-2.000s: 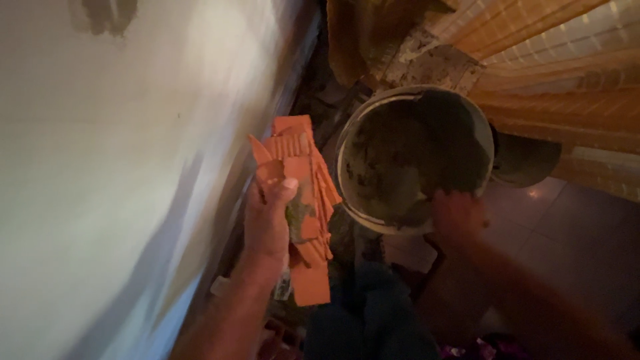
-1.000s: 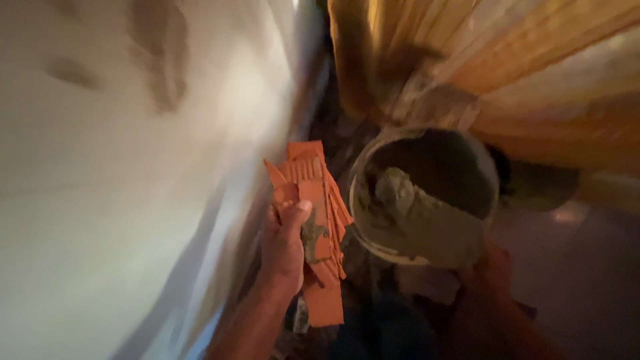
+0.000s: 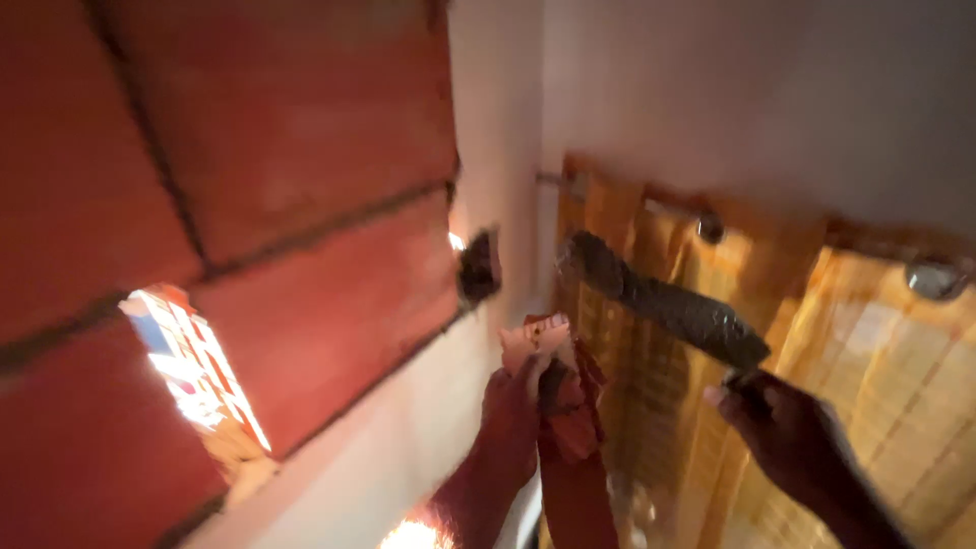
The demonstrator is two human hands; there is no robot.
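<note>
My left hand [image 3: 518,404] grips a bundle of broken orange clay brick or tile pieces [image 3: 572,412], at the lower middle of the view. To the right, my right hand [image 3: 770,419] is closed on the handle end of a trowel [image 3: 679,309], whose blade carries wet grey mortar and points up and left. The trowel lies in front of a curtain, close to the wall corner. A red block wall [image 3: 320,328] with dark mortar joints fills the left side. A dark lump of mortar [image 3: 479,267] sits at its right edge.
A bright gap [image 3: 198,374] opens through the red blocks at the lower left. Orange-gold curtains [image 3: 862,381] hang from a rod with metal rings on the right. Pale plastered wall [image 3: 747,91] rises above them. A bright light [image 3: 415,534] glows at the bottom edge.
The view has swung up from the bucket of mortar to the block wall and curtain rod. My right hand, earlier at the bucket, is now raised with a mortar-covered trowel. My left hand still holds the pieces.
</note>
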